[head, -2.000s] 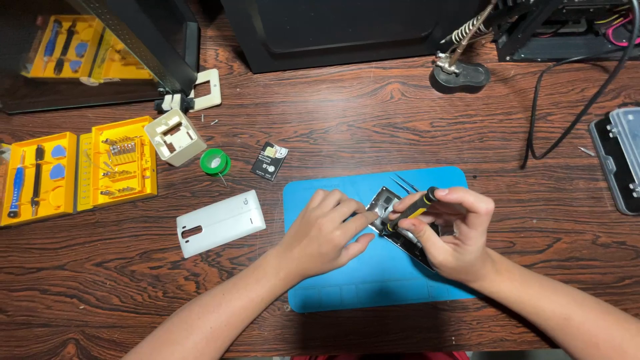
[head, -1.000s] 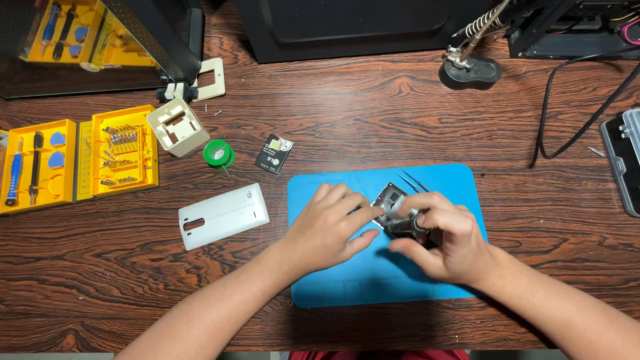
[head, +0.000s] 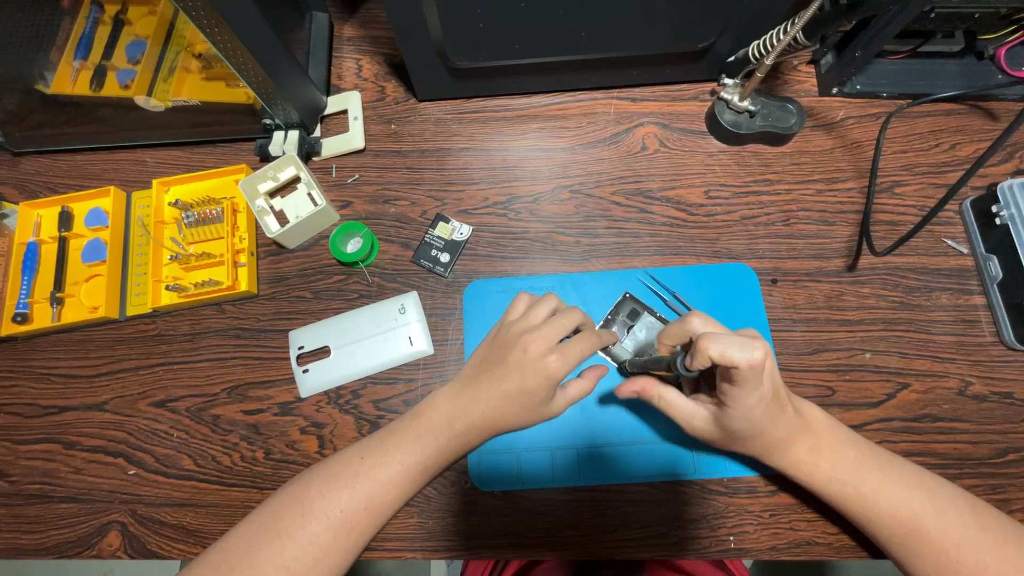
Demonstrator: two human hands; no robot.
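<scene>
An opened smartphone body lies on a blue silicone work mat, partly hidden under my right hand. My left hand rests at its left edge, index fingertip touching it, and grips nothing. A dark screwdriver with yellow marks is in my right hand, tilted low, its tip end near the phone's lower left corner. A pair of tweezers lies just beyond the phone. Left of the mat are a white phone back cover and an LG battery with a small card on it.
A yellow screwdriver bit case lies open at the left, beside a cream plastic box and a green solder spool. Farther back stands a soldering iron holder. A black cable and a clear-lidded case are at the right.
My right hand has brought the screwdriver from the phone's middle area down towards its lower left edge, and its fingers have shifted around the handle. My left hand stays beside the phone.
</scene>
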